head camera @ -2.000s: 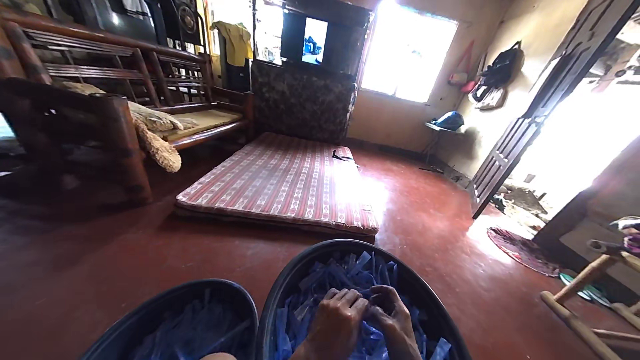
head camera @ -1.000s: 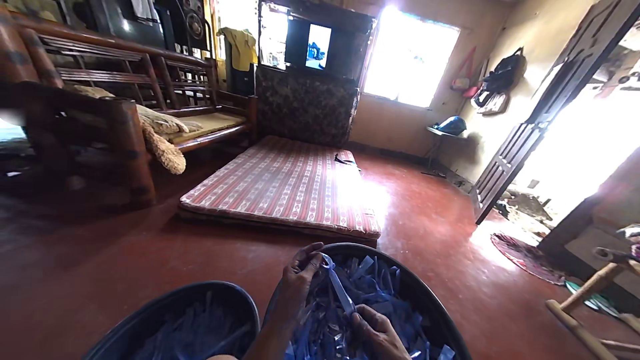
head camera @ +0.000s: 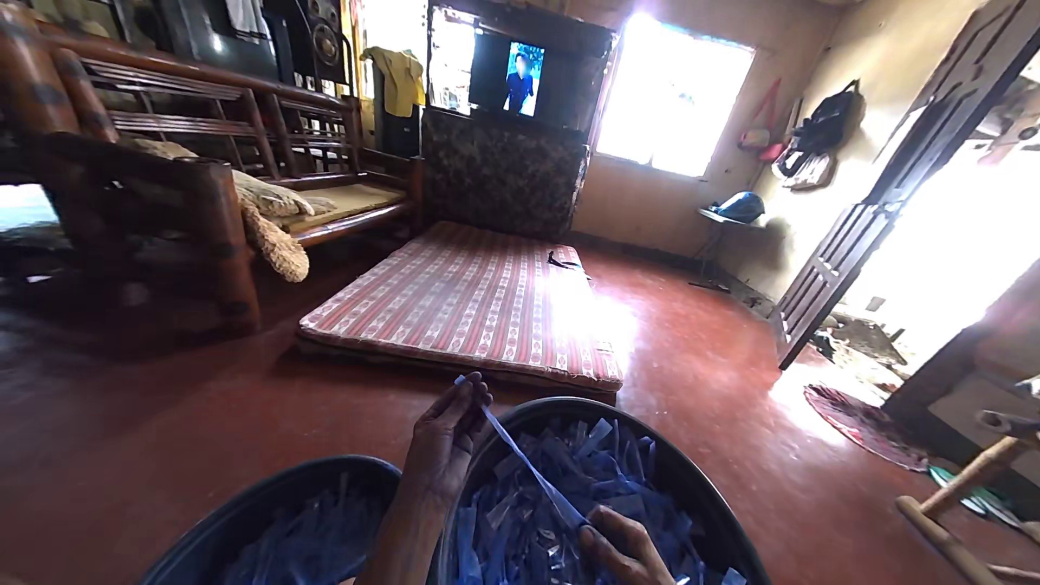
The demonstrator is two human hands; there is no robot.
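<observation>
A thin bluish plastic strip [head camera: 528,465] is stretched slantwise between my hands. My left hand [head camera: 451,431] pinches its upper end, above the left rim of a large dark tub [head camera: 715,487]. Lower down, my right hand [head camera: 624,546] grips the other end over the tub. Many loose bluish plastic strips [head camera: 589,455] fill this tub. To its left stands a second dark tub [head camera: 211,520], which holds more bluish strips [head camera: 305,532]; my left forearm passes in front of its right side.
A striped mattress [head camera: 479,301] lies on the red floor beyond the tubs. At left is a bamboo bench [head camera: 236,236]. On the right are an open wooden door [head camera: 837,260], a round mat [head camera: 865,426] and a wooden frame [head camera: 967,496] of poles.
Two seconds ago both hands were close together low in the right tub. Since then my left hand has risen, and the strip is now drawn out between the hands.
</observation>
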